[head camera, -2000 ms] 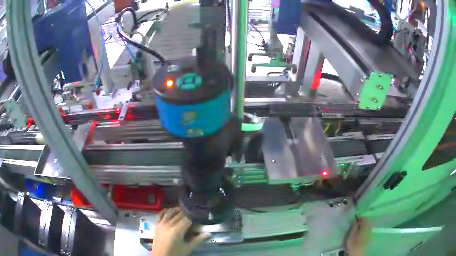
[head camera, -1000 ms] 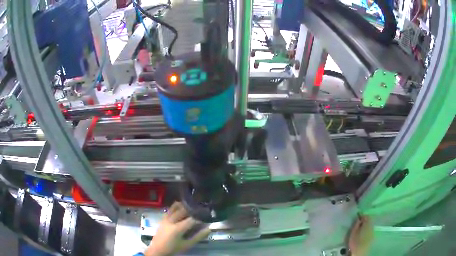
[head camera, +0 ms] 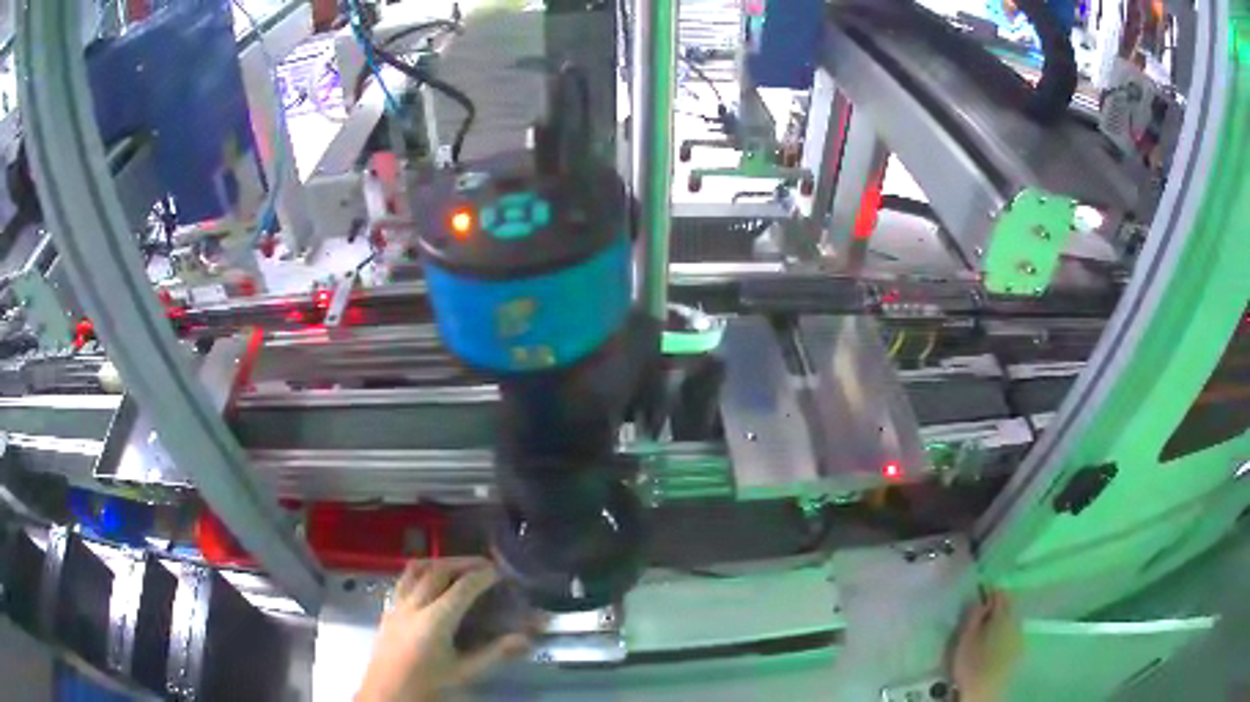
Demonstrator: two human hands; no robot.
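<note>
The silver fixture block lies below the black lens end of the blue-banded camera, on the slide rail. My left hand is bare, at the fixture's left end, with thumb and fingers curved round a dark area; whether it grips the fixture or a part is hidden. My right hand is blurred and cut off by the lower edge, beside the small button box; I cannot make out anything in it.
Red bins and dark magazines are at the left. Conveyor rails run behind the table, with silver cover plates above them. Frame posts stand left and right, with a pale door at far right.
The fixture slid right under the lens, then back left past its first position. My left hand has shifted left with it in the latest frame. My right hand has stayed about in place.
</note>
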